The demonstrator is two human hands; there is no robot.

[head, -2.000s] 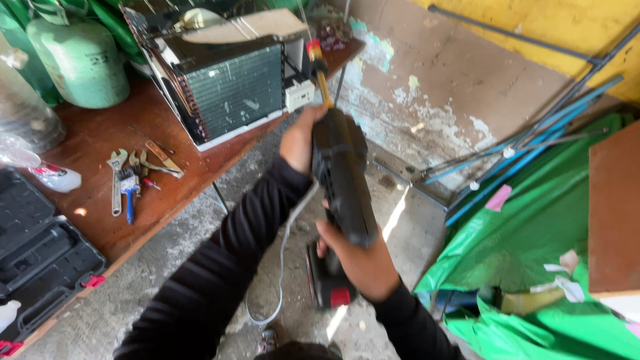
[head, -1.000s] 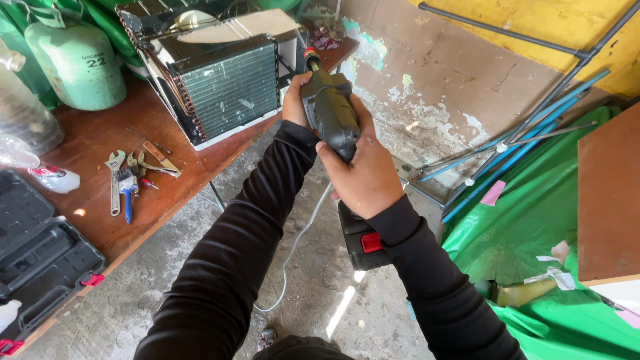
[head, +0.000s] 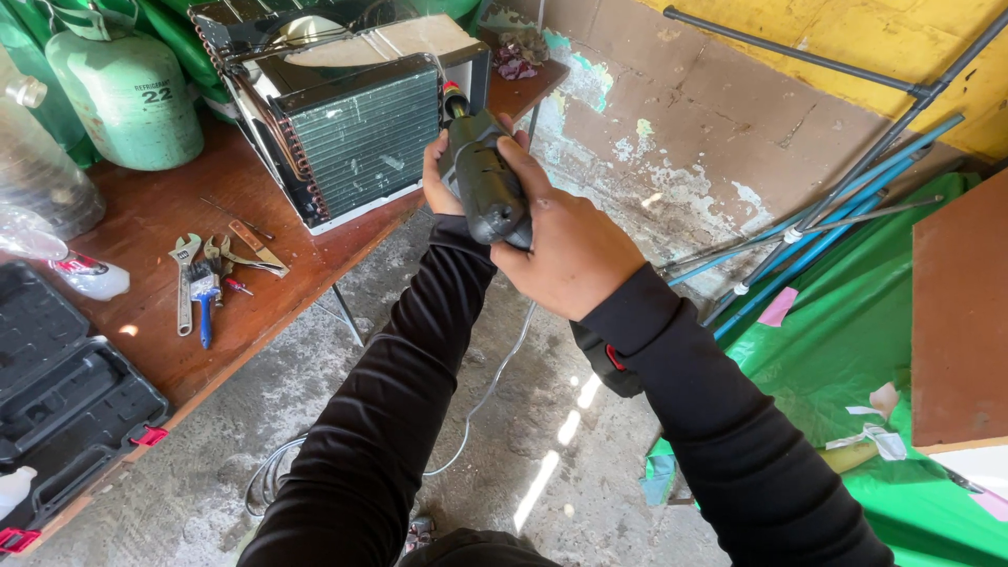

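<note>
Both hands hold a black cordless power tool [head: 490, 185], its red-tipped nozzle or bit pointing away near the right edge of an air-conditioner unit's finned coil [head: 366, 130]. My left hand [head: 441, 177] supports the tool's front from the left, its fingers partly hidden behind the body. My right hand [head: 571, 236] wraps around the rear of the tool from the right, fingers over its top. Below my right wrist shows the battery base [head: 606, 358] with a red part. Whether the tip touches the unit I cannot tell.
On the wooden table [head: 236, 315] lie an adjustable wrench [head: 185, 291], a blue-handled brush [head: 205, 311], pliers and an open black tool case [head: 79, 417]. A green refrigerant cylinder [head: 130, 98] stands behind. Blue pipes [head: 835, 224] lean at right over green sheeting [head: 850, 346]. A cable [head: 488, 394] crosses the floor.
Two seconds ago my right hand was lower, near the tool's handle; now it is over the rear of the body. The tool's tip has come down beside the coil's right edge.
</note>
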